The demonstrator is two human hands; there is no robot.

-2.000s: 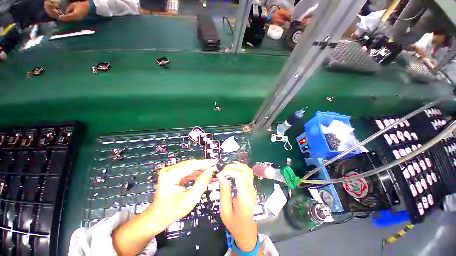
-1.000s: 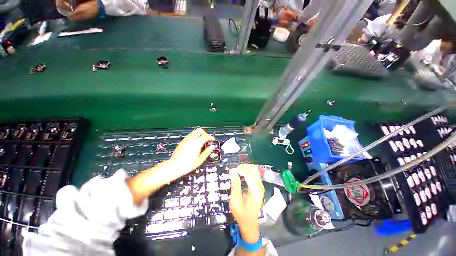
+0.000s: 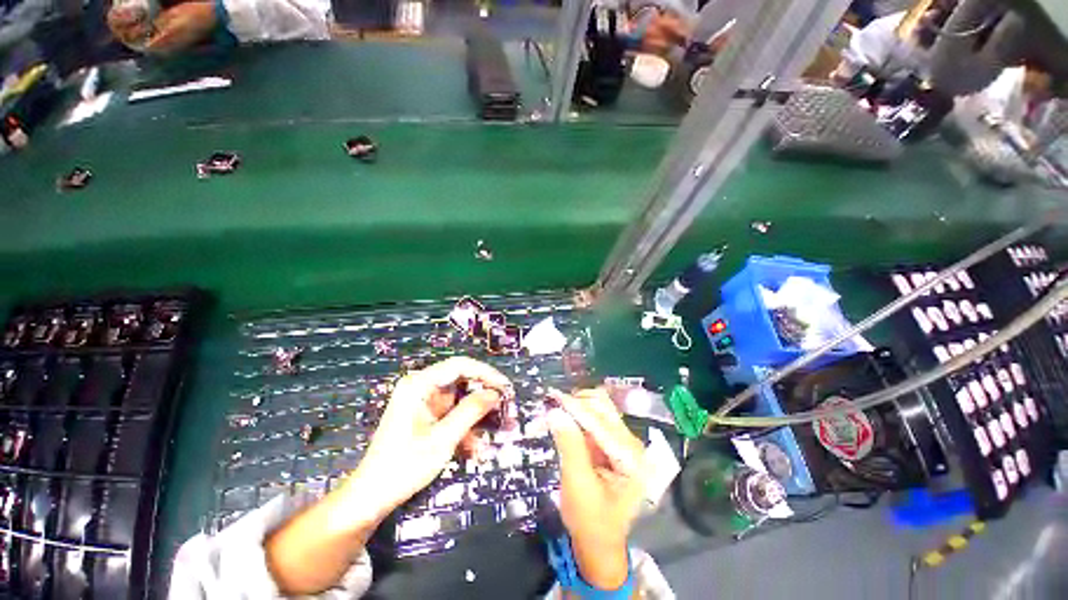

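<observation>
My left hand [image 3: 439, 410] is above the clear tray and its fingers are closed on a small dark device housing [image 3: 490, 404]. My right hand [image 3: 595, 451], with a blue wrist band, is just to the right, thumb and fingertips together; whether they pinch something tiny cannot be told. The shiny clear blister tray [image 3: 264, 445] lies below the hands with small parts scattered on it. More housings [image 3: 504, 336] sit near its back edge beside a white scrap [image 3: 543, 338]. The reddish syringe [image 3: 642, 401] with a green cap [image 3: 687, 410] lies right of my right hand.
A black tray [image 3: 88, 428] is at left. A slanting metal post [image 3: 691, 176] stands ahead. At right are a blue bin [image 3: 782, 307], a black fan [image 3: 846, 431], a glassy jar [image 3: 717, 495], hoses and black trays of pale parts [image 3: 995, 416]. Housings lie on the green belt [image 3: 281, 211]. Other workers' hands show beyond.
My left hand has come back from the housings at the tray's back edge toward my right hand and now holds a housing. My right hand has shifted slightly right and turned inward.
</observation>
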